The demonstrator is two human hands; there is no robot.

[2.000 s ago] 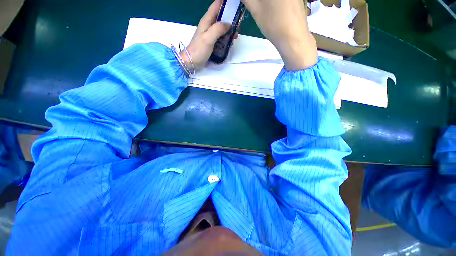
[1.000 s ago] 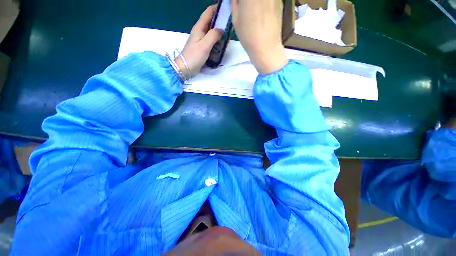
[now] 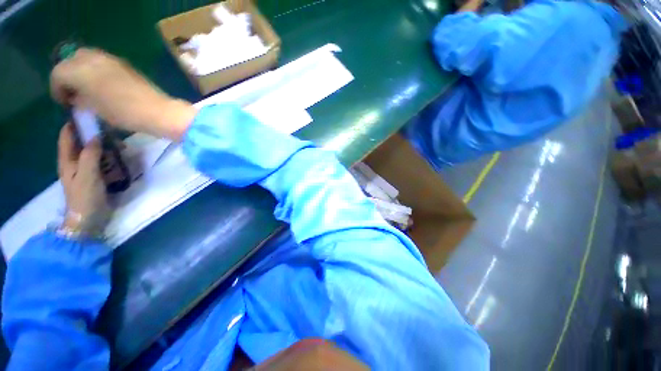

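A black handheld device (image 3: 114,168) with a pale face area is in my left hand (image 3: 85,177), above long white sheets (image 3: 156,190) on the dark-green surface. My left fingers and thumb are around its sides. My right hand (image 3: 90,80) is over the device's upper end and hides it; the hand is blurred, so whether it holds anything is unclear. A small dark green-tipped thing (image 3: 65,51) shows just beyond my right hand. A small brown carton (image 3: 205,81) heaped with white pieces (image 3: 226,45) stands beyond the sheets.
A deep brown cardboard box (image 3: 435,217) with white strips (image 3: 384,197) is below the belt edge at right. Another person in a blue smock (image 3: 518,72) is at the belt, upper right. The grey floor (image 3: 522,203) has yellow lines.
The view has turned to the right, so my hands, the device and the carton now show farther left. The deep box and the floor have come into view. My left hand still holds the device.
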